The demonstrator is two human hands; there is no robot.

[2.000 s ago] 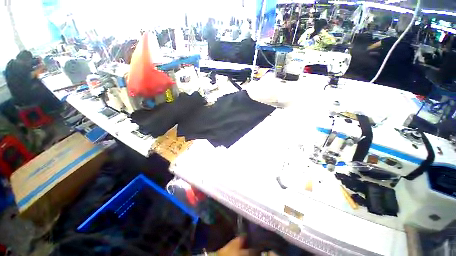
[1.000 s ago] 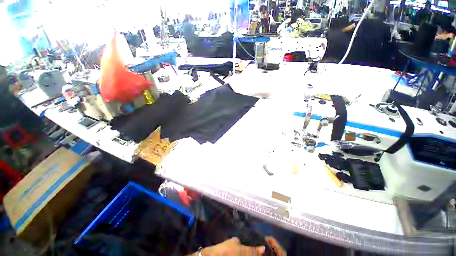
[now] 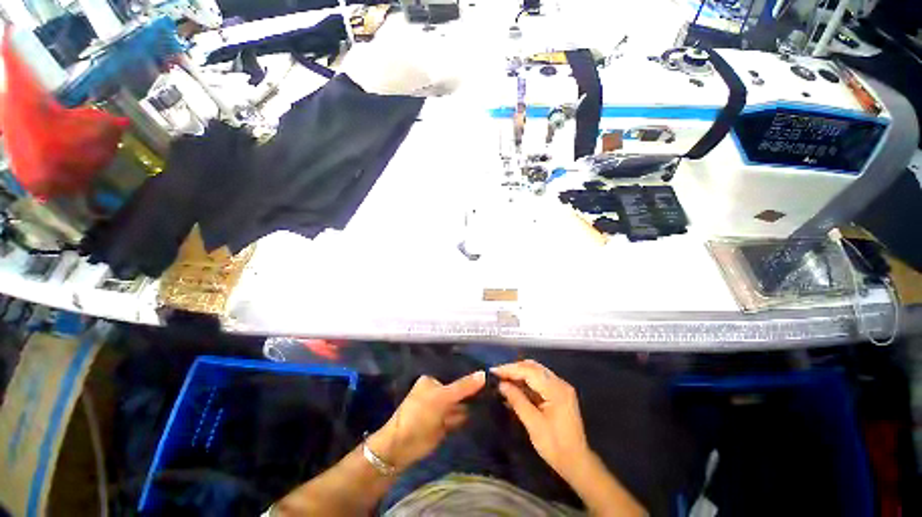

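My left hand point(image 3: 423, 416) and my right hand point(image 3: 546, 409) are bare and meet above my lap, just below the table's front edge. Their thumbs and fingertips pinch a small dark piece point(image 3: 491, 379) between them. Its outline is lost against the dark lap, so its full size cannot be told. A bracelet is on my left wrist.
A white sewing machine point(image 3: 647, 136) stands beyond, with small black pieces point(image 3: 652, 210) under its arm. Black panels point(image 3: 318, 157) lie left on brown paper point(image 3: 207, 273). A clear tray point(image 3: 778, 271) sits right. Blue crates point(image 3: 207, 362) stand below on both sides.
The view has swung right and down. Both hands now show fully in front of my lap with fingertips together; before, they were cut off at the bottom edge. The right crate has come into view.
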